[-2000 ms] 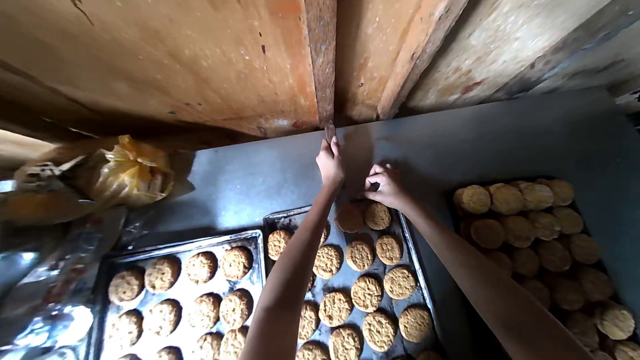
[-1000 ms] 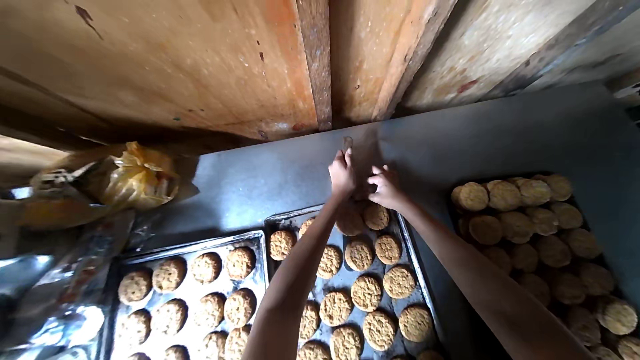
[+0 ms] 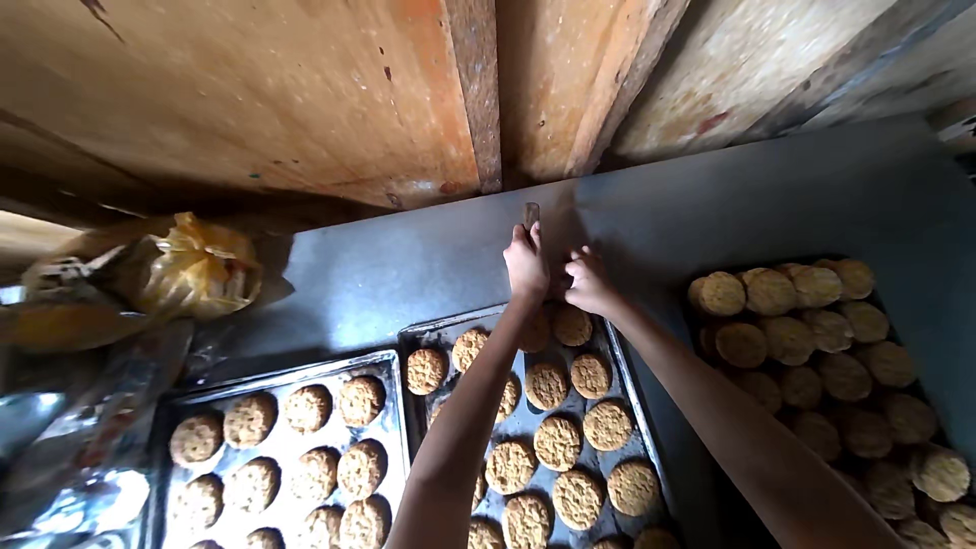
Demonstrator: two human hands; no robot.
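Note:
My left hand (image 3: pixel 528 263) is closed around a wooden handle (image 3: pixel 531 213), whose end sticks up beyond the fist; the rest of the tool is hidden. Just to its right, my right hand (image 3: pixel 589 280) has curled fingers near the far edge of the middle baking tray (image 3: pixel 633 381); whether it holds something cannot be made out. Round brown cookies (image 3: pixel 546 386) lie in rows on that tray, under and between my forearms. A cookie (image 3: pixel 572 325) sits at the tray's far right corner, close below my right hand.
Another metal tray of cookies (image 3: pixel 399 427) stands at the left. On the right, a dark tray holds overlapping cookies (image 3: pixel 789 340). A yellow plastic bag (image 3: pixel 200 267) lies at the back left of the grey tabletop (image 3: pixel 366 263). A wooden wall (image 3: pixel 305 99) rises behind.
My left hand has come down from near the wall towards the middle tray, still around the handle. My right hand remains close beside it.

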